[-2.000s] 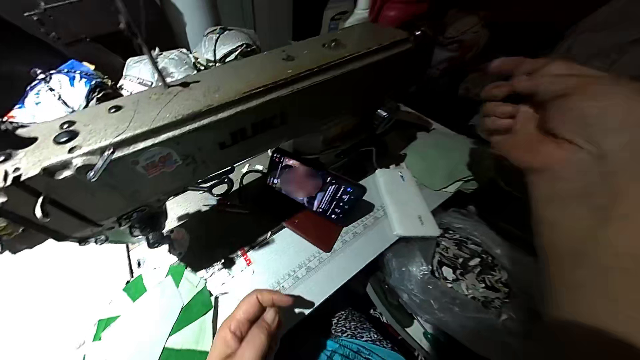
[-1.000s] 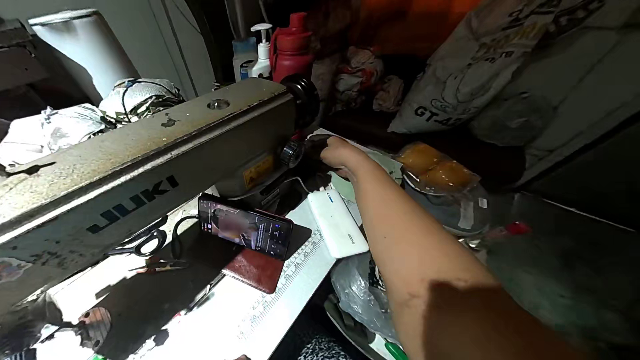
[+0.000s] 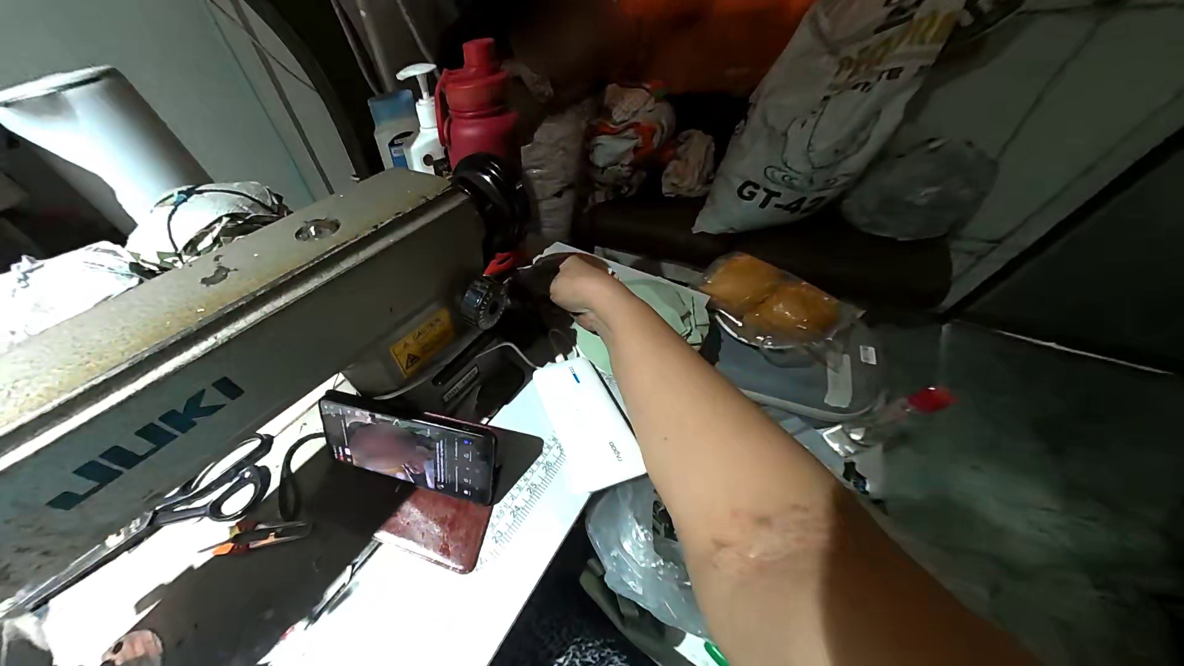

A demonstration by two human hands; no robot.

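Observation:
My right hand (image 3: 583,289) reaches to the far end of the table, beside the sewing machine's handwheel. Its fingers are at a dark item (image 3: 538,277); whether they hold it cannot be told. Pale green fabric pieces (image 3: 661,301) lie just beyond and under the wrist. Nearer along the forearm is a white power bank (image 3: 589,424) with a cable. A lit phone (image 3: 407,448) leans over a dark red wallet or case (image 3: 439,529). The grey Juki sewing machine (image 3: 250,342) stands on the left, with black-handled scissors (image 3: 231,490) and small orange-handled snips (image 3: 264,536) in front. My left hand is out of view.
A red bottle (image 3: 481,116) and a white pump bottle (image 3: 425,139) stand behind the machine. Bagged orange-brown buns (image 3: 772,301) rest on a grey container (image 3: 805,370) at the right. A clear plastic bag (image 3: 643,555) hangs by the table edge. A printed sack (image 3: 823,120) leans behind.
My right hand, raised at the right two seconds ago, has moved to the table's far end. My left hand has left the view. The view has swung to the right.

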